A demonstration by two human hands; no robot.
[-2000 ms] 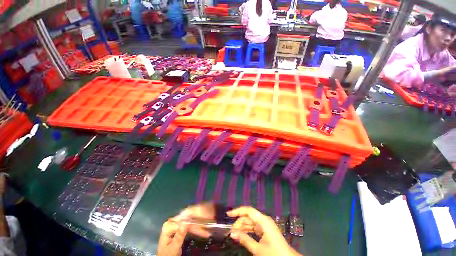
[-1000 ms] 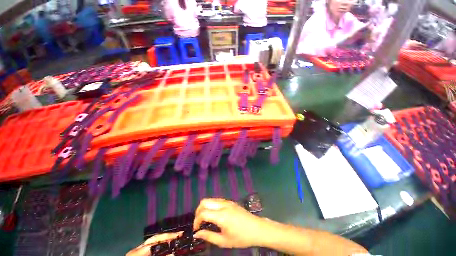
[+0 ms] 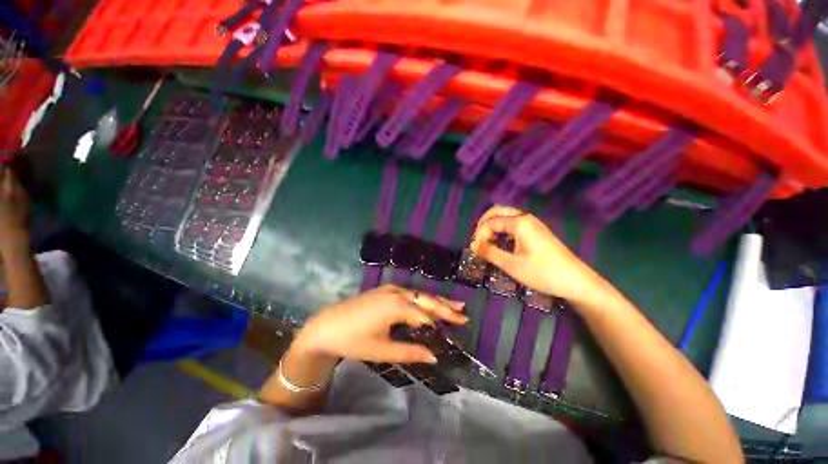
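Note:
A row of watches with purple straps lies on the green bench. The left ones show black faces (image 3: 438, 261); those to the right look brownish and shiny (image 3: 503, 283). My left hand (image 3: 363, 328), palm down at the lower middle, holds a dark sheet of small squares (image 3: 439, 355) under its fingers. My right hand (image 3: 531, 254) is above the row, fingertips bent together at a watch in its middle. The fingers hide part of that watch, and I cannot tell whether they pinch anything.
Stacked orange-red trays (image 3: 635, 82) with hanging purple straps (image 3: 563, 149) span the back. Clear sheets of parts (image 3: 222, 195) and a red-handled tool (image 3: 126, 139) lie left. A blue stick (image 3: 703, 306), white paper (image 3: 758, 344) and black plastic (image 3: 799, 231) lie right. Another person's arm (image 3: 18, 240) shows far left.
The view has tilted down and turned left. My right hand has moved off the dark sheet to the watch row, with the fingers now at a watch. My left hand remains at the sheet.

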